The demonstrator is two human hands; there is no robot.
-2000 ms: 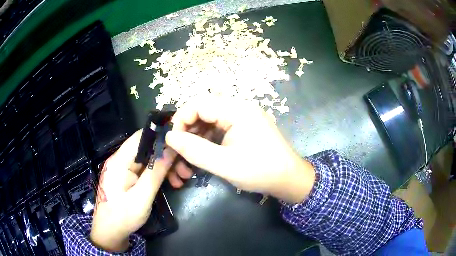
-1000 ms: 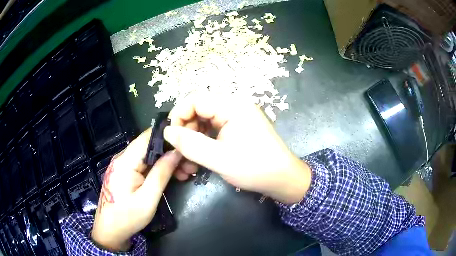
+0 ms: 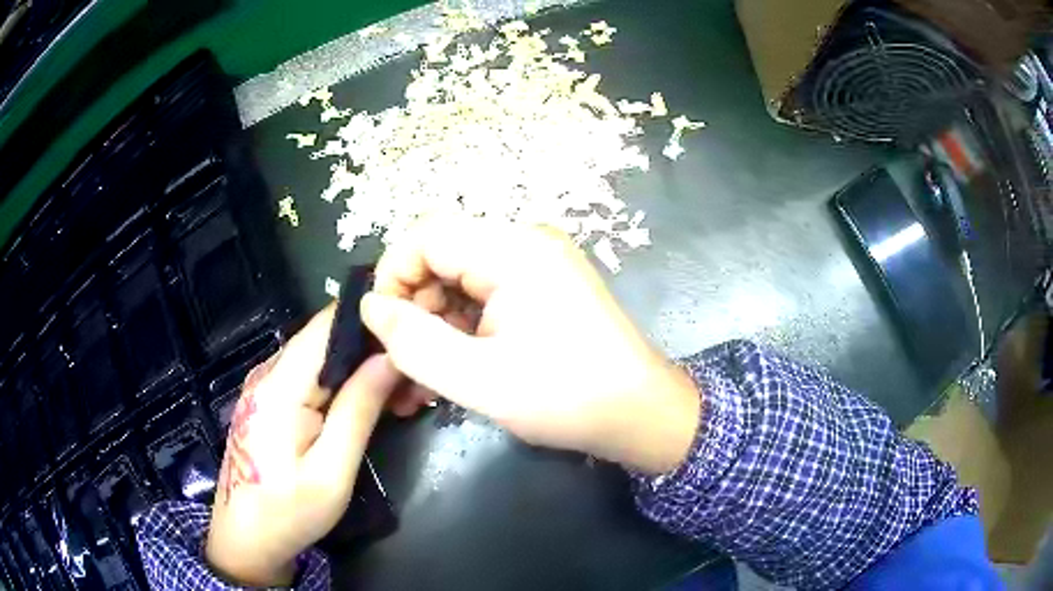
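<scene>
A small flat black part [image 3: 346,329] is held edge-on between both hands. My left hand [image 3: 303,433] grips it from below and the left, with the thumb near its lower end. My right hand [image 3: 520,335] touches its upper right side with thumb and fingertips. The right fingers hide part of it, and I cannot tell if they pinch a smaller piece. A large pile of pale, irregular small pieces [image 3: 485,139] lies on the dark mat behind the hands.
A glossy black pocketed tray [image 3: 219,260] fills the left side. At right are a black phone-like slab [image 3: 895,248], a thin pale cable [image 3: 973,283], a round-grilled fan [image 3: 895,87] and a brown cardboard box [image 3: 779,52]. A green raised strip [image 3: 289,35] runs behind.
The whole view has shifted slightly. The black part has turned and now shows a plainer dark face. Both hands stay together around it.
</scene>
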